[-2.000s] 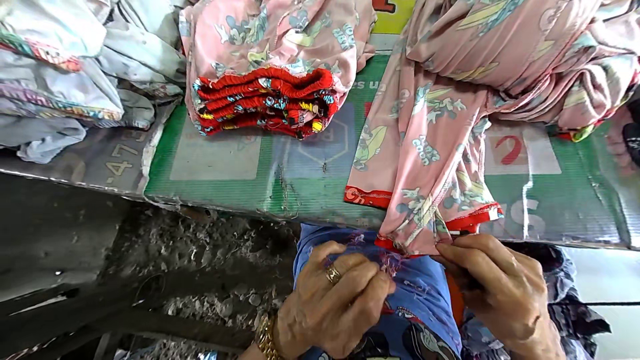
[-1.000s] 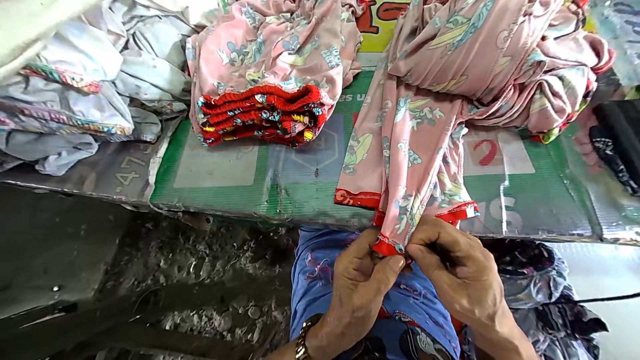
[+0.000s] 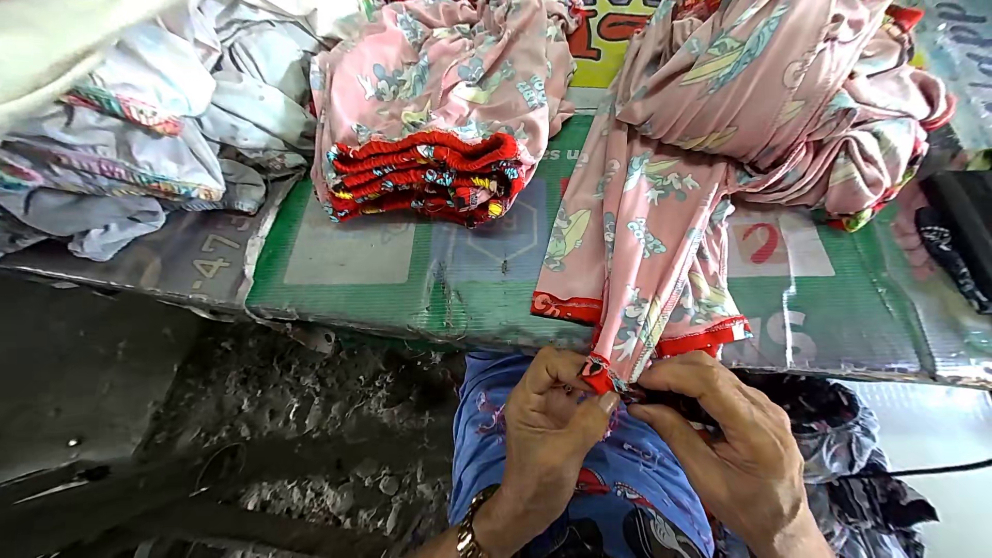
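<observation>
A pink printed garment with red hems hangs slightly over the table's front edge. My left hand pinches a gathered red hem corner between thumb and fingers. Close beside it on the right, my right hand pinches the same gathered end with thumb and forefinger; whether it also holds something small is hidden. Another red hem lies just above my right hand. Behind the left of the held garment is a folded stack of pink garments with red ribbed edges.
Pale grey-white garments are heaped at the left. A worn green printed sheet covers the table. A dark object lies at the right edge. Blue printed cloth covers my lap, and dark patterned cloth lies below the table at right.
My left hand, apart from the hem two seconds ago, has come up and now holds the gathered red corner beside my right hand. The view has shifted slightly.
</observation>
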